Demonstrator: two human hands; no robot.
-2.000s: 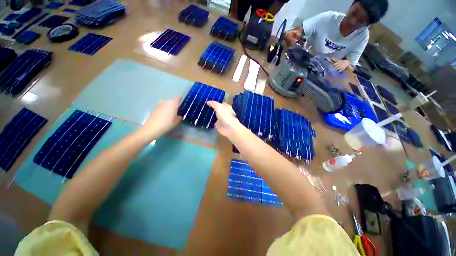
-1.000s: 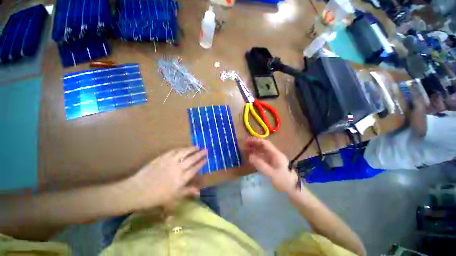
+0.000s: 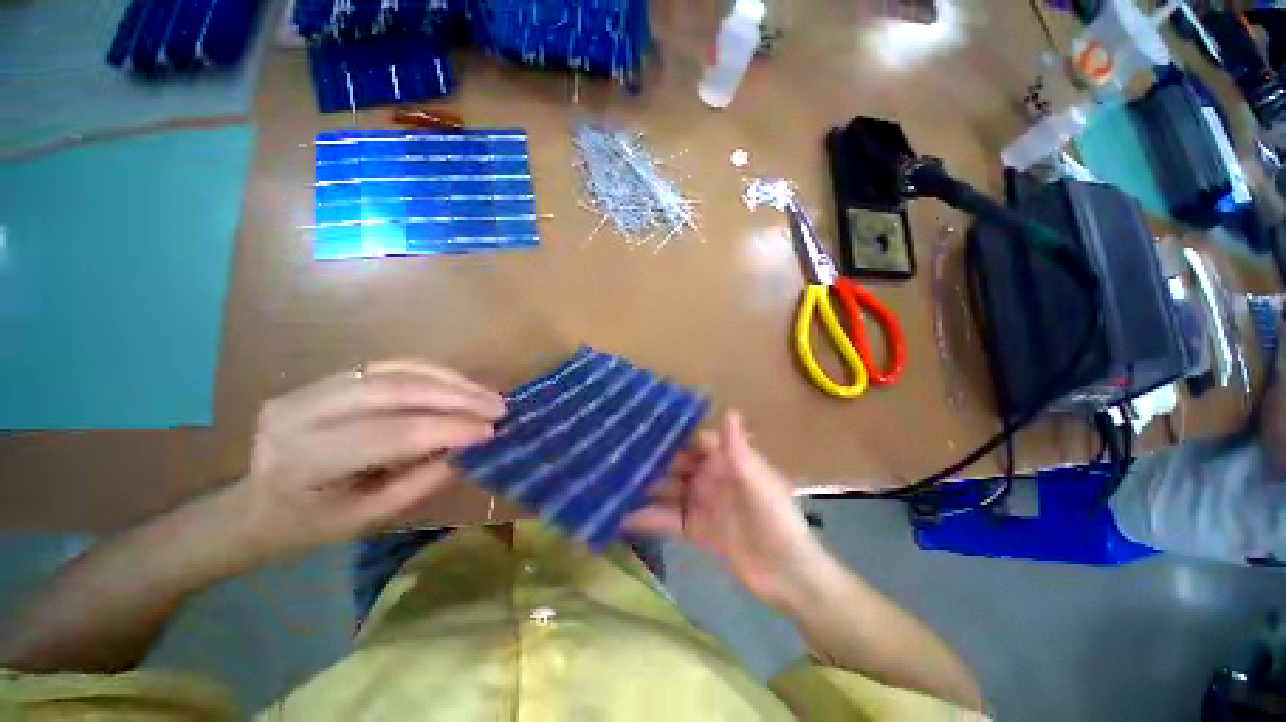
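A joined cell sheet (image 3: 590, 440), dark blue with pale lines, is held tilted above the table's front edge. My left hand (image 3: 374, 444) grips its left corner between thumb and fingers. My right hand (image 3: 726, 501) is at its right side, with the fingers partly behind the sheet; they seem to hold it. Another cell sheet (image 3: 423, 195), brighter blue, lies flat beyond my left hand. A loose pile of tabbing ribbon (image 3: 632, 184) lies to the right of that sheet.
Scissors (image 3: 829, 317), a soldering iron stand (image 3: 872, 198) and a black soldering station (image 3: 1079, 296) are at right. A flux bottle (image 3: 731, 57) and stacked cell sheets (image 3: 557, 31) are at the far side. A green-blue sheet (image 3: 113, 282) lies at left. A person's sleeve (image 3: 1199, 501) shows at right.
The view first swung right from the stacks. The sheet that lay flat at the front edge is now lifted and tilted, with my left hand gripping it and my right hand against it.
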